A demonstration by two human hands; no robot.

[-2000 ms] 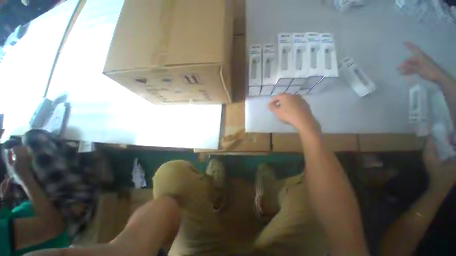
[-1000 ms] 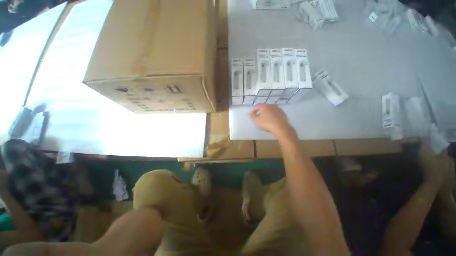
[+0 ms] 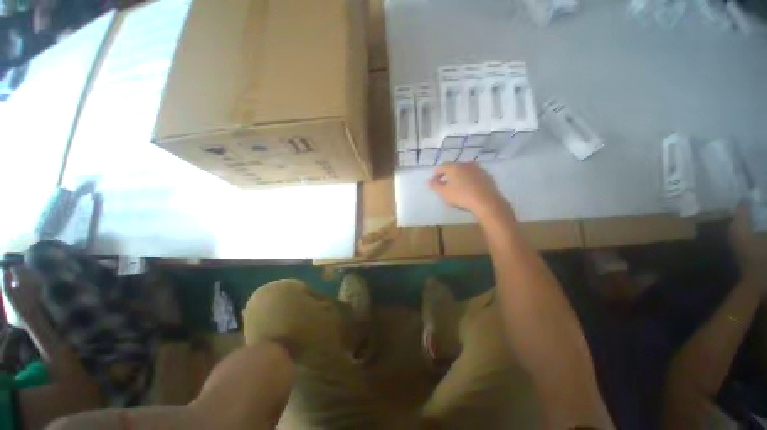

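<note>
Stacked white boxes [image 3: 486, 99] stand in a tight block on the white table covering, with dark printed lettering and a long product picture on each; the two at the left end sit lower. My right hand [image 3: 465, 186] rests at the table's front part, just in front of the block, fingers curled, with nothing visible in it; whether it touches the boxes I cannot tell. One single carton [image 3: 573, 128] lies tilted to the right of the block. My left forearm [image 3: 244, 382] lies across the lower left by my knee; my left hand is not visible.
A large cardboard box [image 3: 261, 84] stands left of the stack. Another carton [image 3: 676, 171] lies at the right near a neighbour's arm [image 3: 715, 336]. Plastic bags [image 3: 550, 8] lie at the far side. A person in checked cloth [image 3: 80, 294] sits at the left.
The camera view has shifted. The neighbour's hand that reached over the table at the right has withdrawn. My right hand has stayed curled in front of the stack.
</note>
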